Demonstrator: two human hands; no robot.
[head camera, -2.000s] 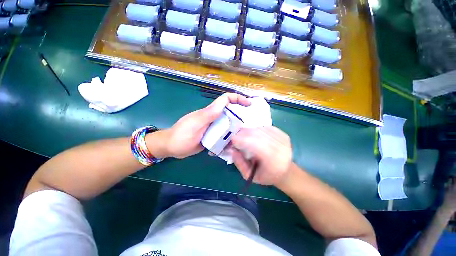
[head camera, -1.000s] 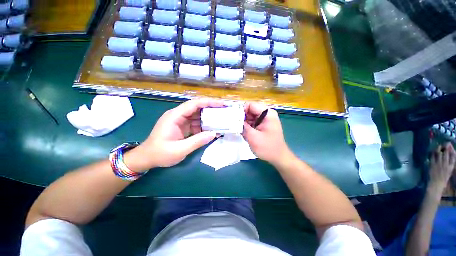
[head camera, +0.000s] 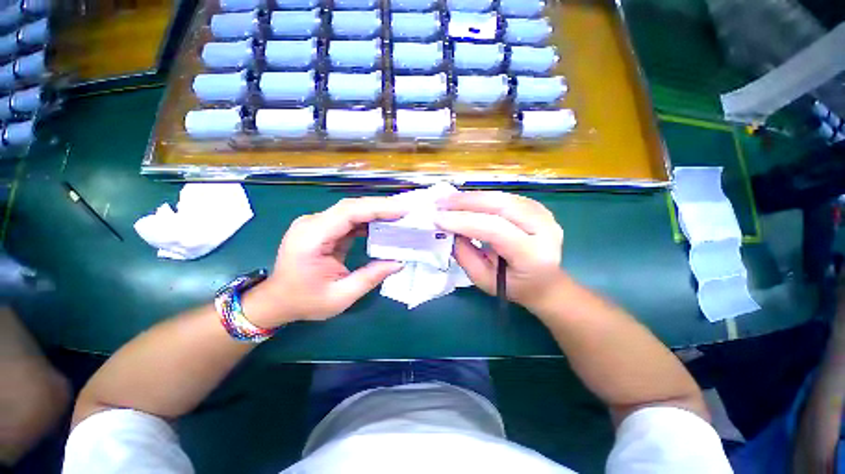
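Observation:
A white device housing (head camera: 398, 243) with a small dark slot at its right end is held between my hands at the centre, over the bench. My left hand (head camera: 329, 259) grips its left end, thumb along the near edge. My right hand (head camera: 510, 243) is at its right end, fingers over its top, with a white wipe (head camera: 414, 284) showing above and below the housing. A thin dark brush (head camera: 502, 280) points down from my right hand; its tip is hidden. Which fingers press the wipe is hard to tell.
An amber carrier tray (head camera: 611, 139) with rows of white housings (head camera: 356, 122) lies beyond my hands. A crumpled wipe (head camera: 196, 220) and a thin dark rod (head camera: 91, 211) lie left. A creased white strip (head camera: 713, 243) lies right. Another person's arm (head camera: 28, 384) is at the left edge.
The housing, shown slot-forward earlier, has been turned, and its slot now faces up at the right end. My right fingers have moved over its top with the wipe. A person's arm has appeared at left.

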